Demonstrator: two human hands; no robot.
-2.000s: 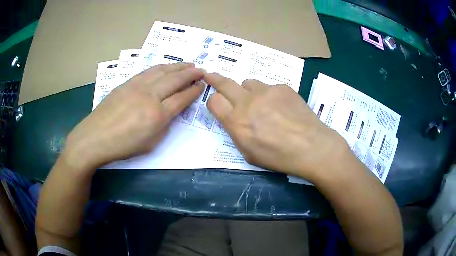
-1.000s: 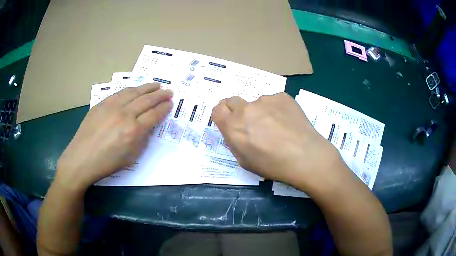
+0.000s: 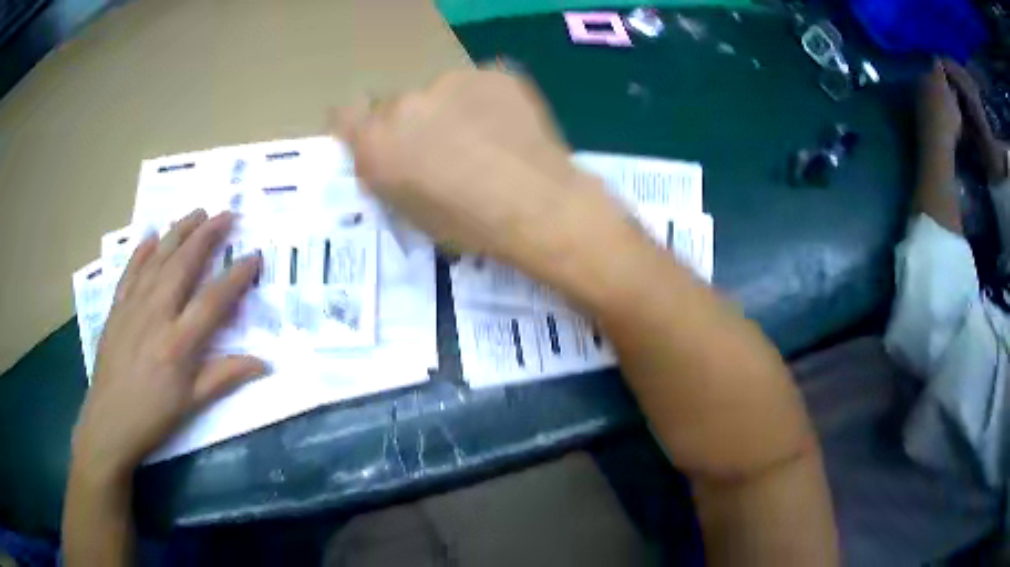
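Note:
A folded leaflet lies on the stack of unfolded sheets, with black bars and small pictures facing up. My left hand rests flat on the leaflet's left part and the stack, fingers spread, covering the leaflet's left end. My right hand is blurred, with curled fingers, over the stack's upper right corner; whether it holds anything cannot be told. The pile of folded leaflets lies right of the stack, partly hidden by my right forearm.
A tan cardboard sheet lies behind the papers. A pink square frame and small shiny parts lie at the far right of the dark-green bench. Another person's arm and pale sleeve are at the right.
The view has turned right, so the papers appear further left. My right hand has moved off the leaflet, up and away from my left hand. The neighbour's arm has come into view.

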